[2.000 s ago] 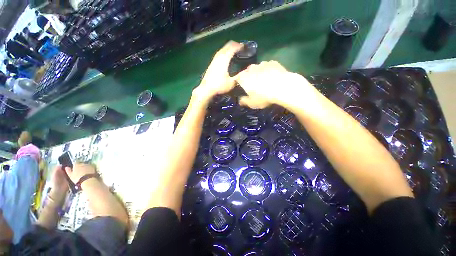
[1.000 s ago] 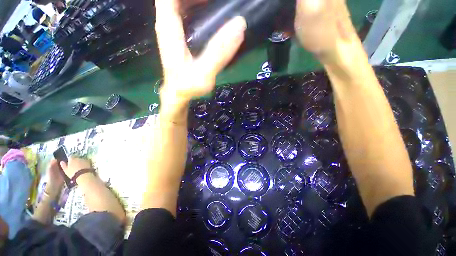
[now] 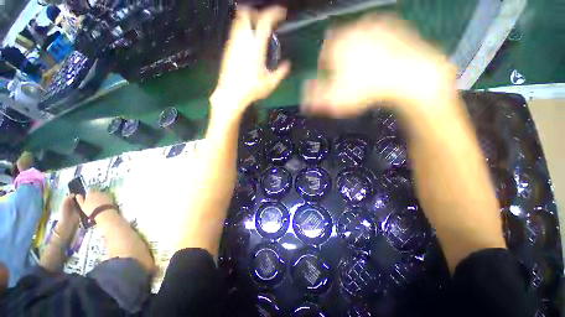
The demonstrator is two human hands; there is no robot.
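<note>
The glossy black blister tray (image 3: 384, 247) lies in front of me, its rows of round pockets or unit ends showing pale marks under strong glare. My left hand (image 3: 246, 71) is over the conveyor beyond the tray, thumb and fingers spread. A black cylindrical unit (image 3: 273, 52) shows between its thumb and fingers, partly hidden; I see no firm grip. My right hand (image 3: 378, 65) is over the belt and the tray's far edge, blurred, with fingers bent; whether it holds anything is hidden.
The green conveyor belt (image 3: 198, 111) runs behind the tray, with several black units at left. Stacked black trays (image 3: 148, 43) stand beyond. A metal upright (image 3: 489, 40) is at upper right, cardboard (image 3: 546, 127) at right. A neighbour's hands hold a phone (image 3: 77, 187) over printed paper (image 3: 133, 192).
The dark cylinder raised between my hands a second ago no longer shows there. My left hand has moved slightly right over the belt; my right hand has moved left and its fingers are bent.
</note>
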